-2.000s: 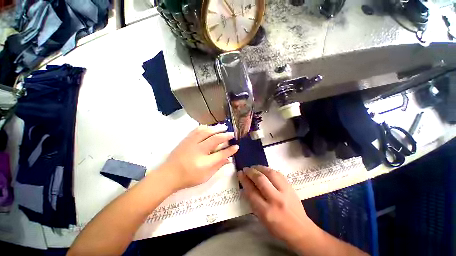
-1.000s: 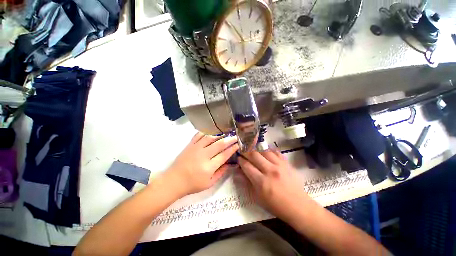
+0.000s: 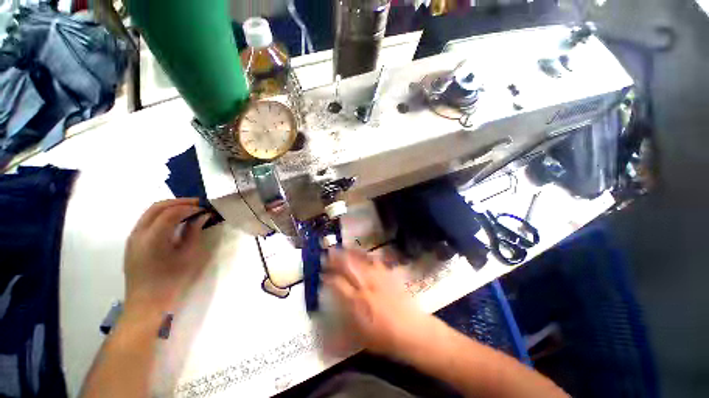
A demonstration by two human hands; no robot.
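Note:
A narrow dark navy piece (image 3: pixel 312 272) lies under the presser foot area and runs toward the front edge, behind the glossy guard (image 3: pixel 274 196). My right hand (image 3: pixel 364 299) is blurred, with its fingertips at the right side of this piece; its grip cannot be told. My left hand (image 3: pixel 159 253) is at the small stack of navy cut panels (image 3: pixel 185 172) left of the machine head. Its thumb and fingers pinch a dark panel at the stack's lower end. A folded grey-blue strip (image 3: pixel 113 317) lies partly hidden under my left forearm.
Black scissors (image 3: pixel 509 237) and a dark heap of pieces (image 3: pixel 435 221) lie right of the needle. A watch (image 3: pixel 267 130), green cone (image 3: pixel 194 58) and bottle (image 3: pixel 264 62) stand by the machine head. A navy bundle (image 3: pixel 31 272) lies left; a blue crate (image 3: pixel 509 319) is below.
The view has shifted, showing more of the machine. My left hand has left the needle area and moved left to the panel stack. My right hand has drawn slightly back from the needle.

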